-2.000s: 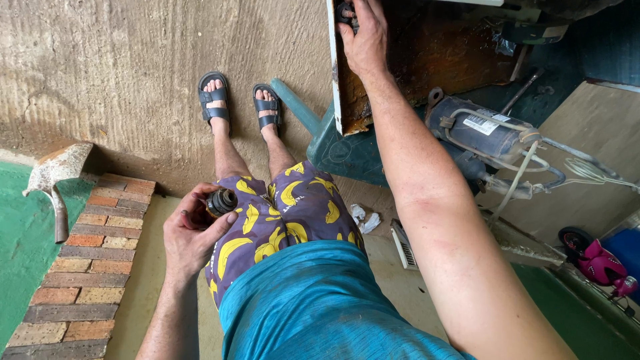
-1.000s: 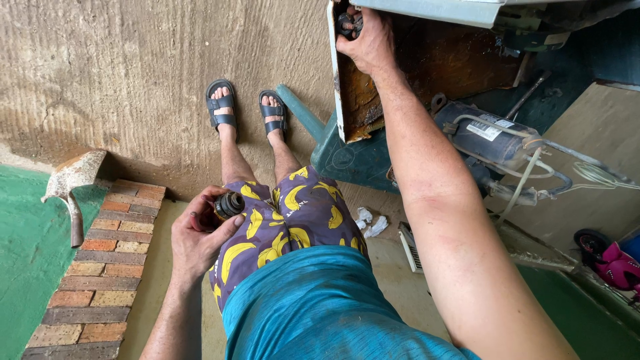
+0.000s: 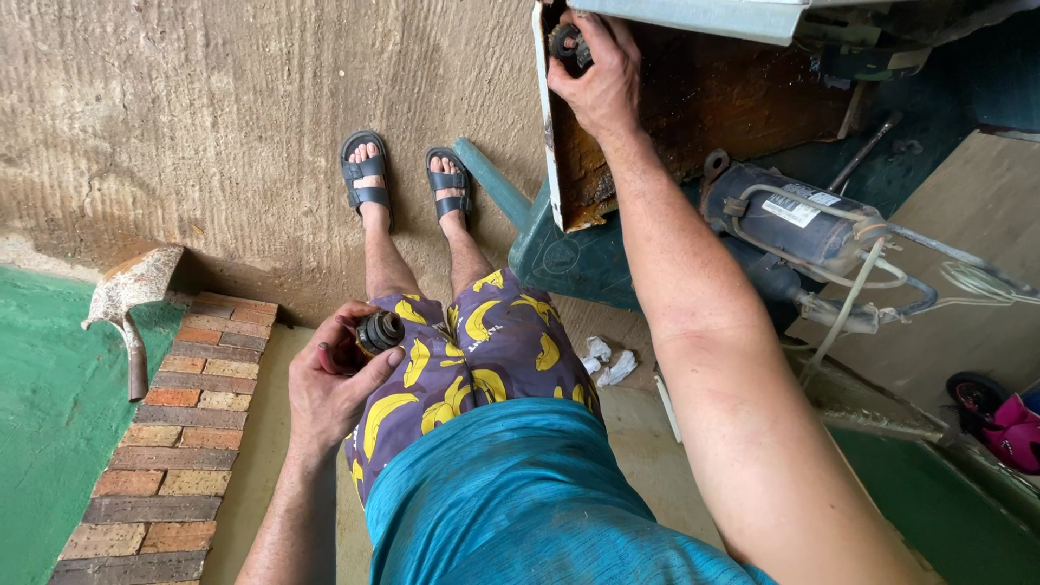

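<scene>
My left hand is closed around a dark, ribbed cylindrical part, held beside my thigh with its ringed end showing. Up at the rusty metal housing, my right hand has its thumb and fingers on a dark toothed part just inside the corner. The fingertips lie partly in shadow, so how that part is seated cannot be told. A black cylindrical compressor or motor with bent pipes and a label lies to the right of my forearm.
A green plastic table supports the housing. A metal rod-like tool lies behind the compressor. A rusty shovel head leans by the brick edging at left. Crumpled white paper is on the ground. A pink item stands at far right.
My right hand stays at the housing corner and has tilted, and the toothed part under it shows more plainly. My left hand still holds the ribbed part, which has turned slightly.
</scene>
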